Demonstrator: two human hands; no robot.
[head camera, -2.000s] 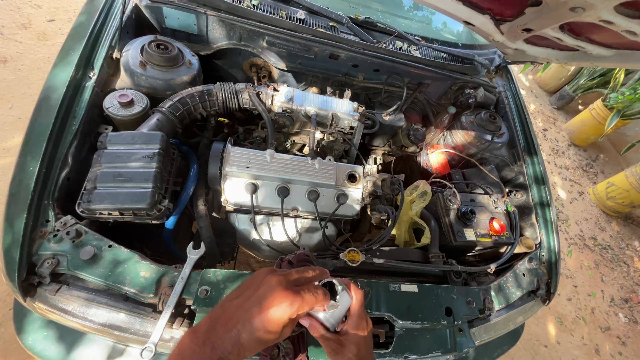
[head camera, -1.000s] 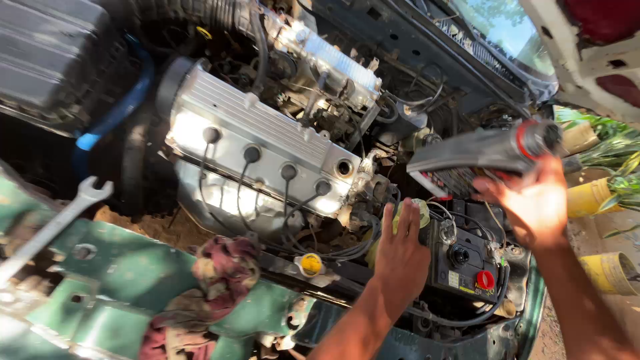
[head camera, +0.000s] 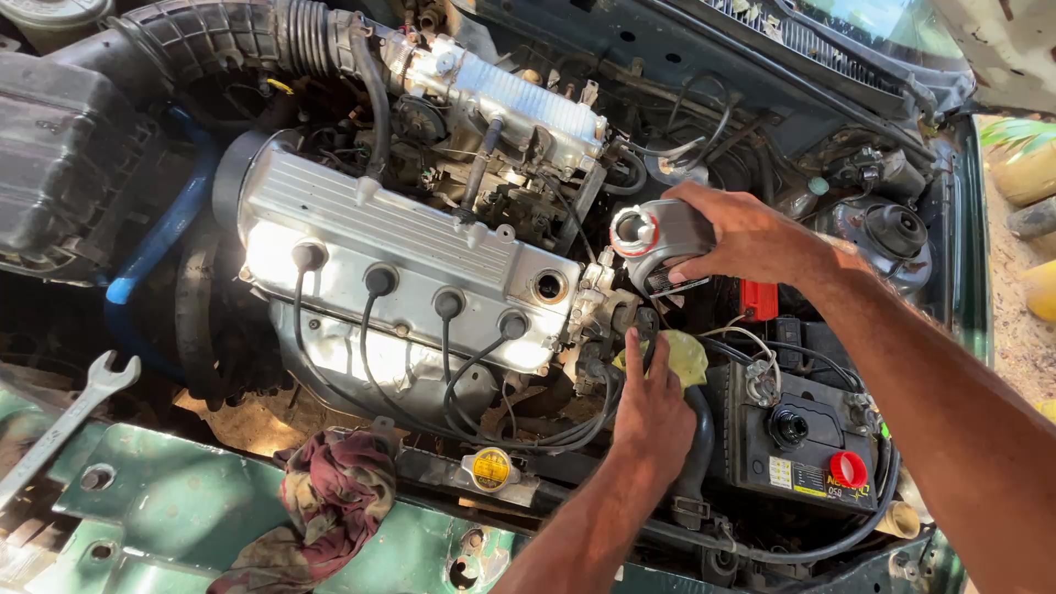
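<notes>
My right hand (head camera: 742, 235) grips a grey plastic oil bottle (head camera: 681, 227) by its side. Its uncapped neck, with a red ring and torn foil, faces up and left, right of the round oil filler hole (head camera: 549, 285) in the silver valve cover (head camera: 396, 239). Lower down, my left hand (head camera: 656, 421) has its fingers spread over the distributor leads, beside a crumpled yellow-green plastic bag (head camera: 685, 356); it seems to hold nothing. A black cap (head camera: 788, 426) and a red cap (head camera: 848, 469) rest on the battery (head camera: 804, 445).
An open-end wrench (head camera: 70, 425) and a crumpled maroon rag (head camera: 338, 487) lie on the green front panel. Spark plug leads (head camera: 371, 346) cross the engine's front. The yellow-labelled radiator cap (head camera: 491, 470) is near my left forearm. The black air filter box (head camera: 54, 157) is at left.
Between one second ago and now, the bottle in my right hand has turned from lying sideways above the battery side to neck leftward, nearer the filler hole. Two seconds ago both hands were together at the front panel.
</notes>
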